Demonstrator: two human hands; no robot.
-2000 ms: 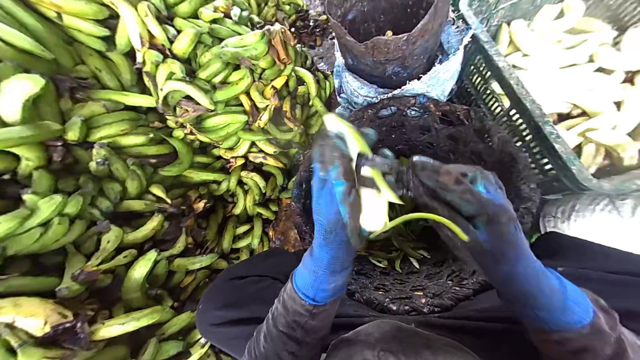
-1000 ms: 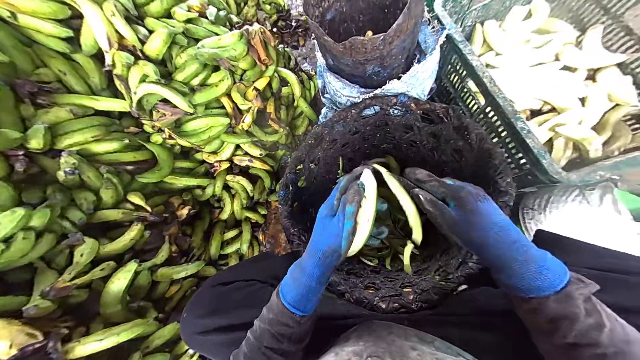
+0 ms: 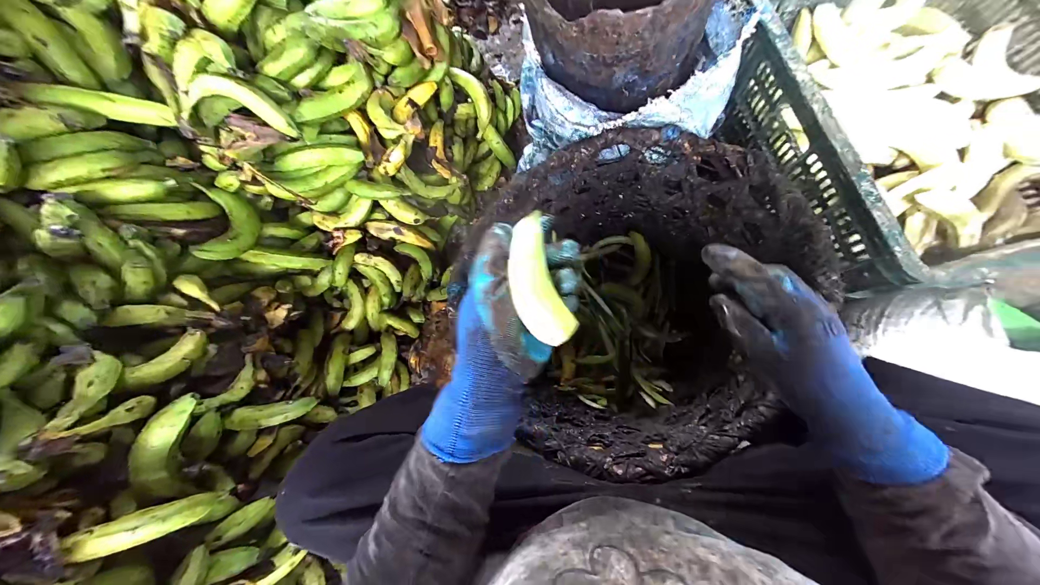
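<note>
My left hand (image 3: 508,305), in a blue knit glove with a dark stained palm, holds a peeled green plantain (image 3: 536,284) over the left side of a dark woven basket (image 3: 650,455). Over the basket's right side is my right hand (image 3: 768,325), gloved alike, its fingers apart; nothing shows in it, though its palm side is partly hidden. Strips of green peel (image 3: 621,325) lie inside the basket between both hands.
A large heap of unpeeled green plantains (image 3: 162,284) spreads along the left. Beyond the basket stands a dark, worn cylindrical container (image 3: 621,57) with a pale blue sack (image 3: 561,114) around it. Peeled plantains (image 3: 951,122) fill a green plastic crate (image 3: 845,154) at the upper right.
The long peel strip beside the plantain one second ago is off it. My right hand has moved away to the right, and the plantain is raised in my left hand.
</note>
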